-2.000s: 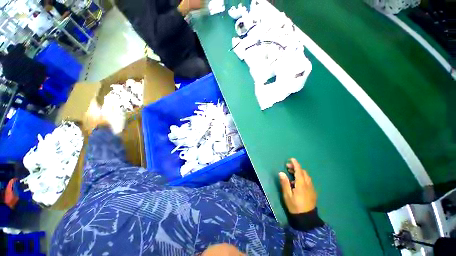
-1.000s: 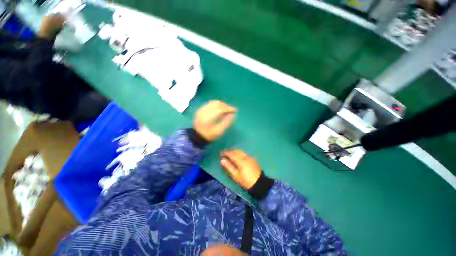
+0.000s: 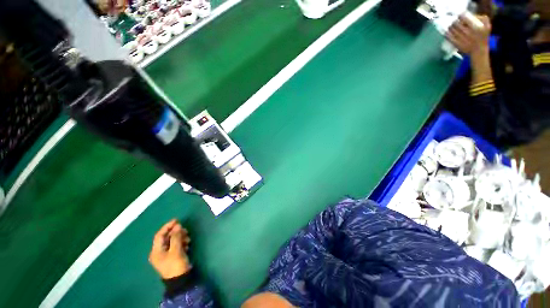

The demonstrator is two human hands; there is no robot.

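The black electric screwdriver (image 3: 145,126) with a blue-white label hangs large across the upper left. Its lower end is in front of the small grey-white screw feeder (image 3: 232,159) on the green belt. My left hand (image 3: 170,248) is over the belt at the lower left, fingers curled; whether it holds anything small cannot be told. My right sleeve stretches to the lower right beside a blue bin (image 3: 395,174) full of white round housings (image 3: 443,192); my right hand is not visible.
Another person's hand (image 3: 470,36) holds a white part at the upper right, over the belt. A whitish rail (image 3: 271,90) runs along the belt's far side. Rows of white parts (image 3: 166,27) stand beyond at the upper left. Another white object (image 3: 318,6) is at the top edge.
The view has swung right. The left blue bin and carton have gone out of view, and a right bin shows. My hands have parted; my right hand has left view. The screwdriver looks nearer.
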